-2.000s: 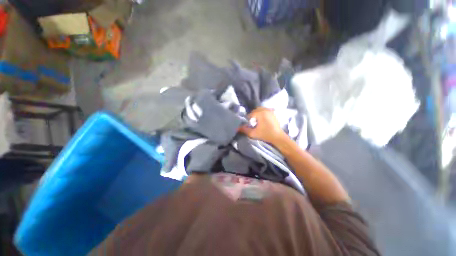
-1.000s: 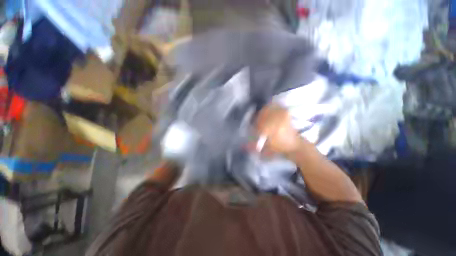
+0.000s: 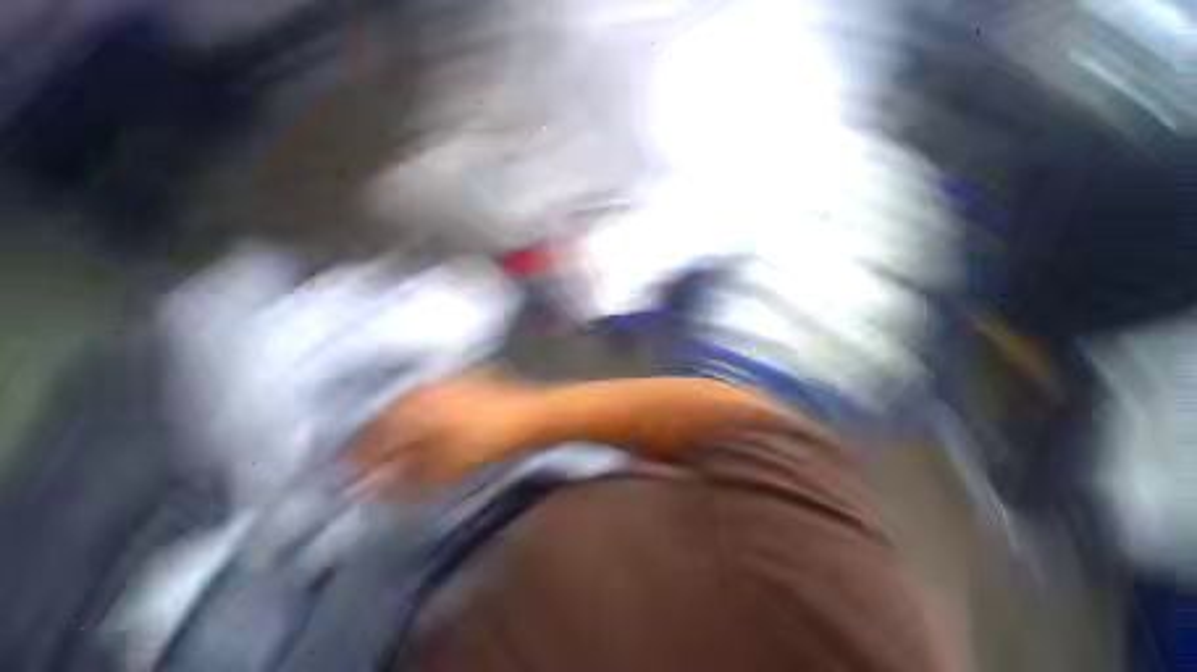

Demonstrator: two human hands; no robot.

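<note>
The frame is heavily blurred. My right hand (image 3: 440, 433) lies over a bundle of grey and white garment pieces (image 3: 295, 525) at the lower left, against my body. The fingers are smeared by motion, but the hand appears to hold the bundle. The bundle reaches from the bottom edge up to the left middle, with dark stripes or folds in it. My left hand is not visible; the cloth or the frame edge hides it.
A big white garment pile (image 3: 840, 250) stands ahead and to the right, with blue edging (image 3: 775, 374) along its lower side. A small red thing (image 3: 529, 260) is left of it. Dark blurred shapes lie at the upper left and the right.
The view has swung round; the blue bin and cardboard boxes are gone from sight. My right arm and the bundle now lie further left, and the white pile is nearer the centre.
</note>
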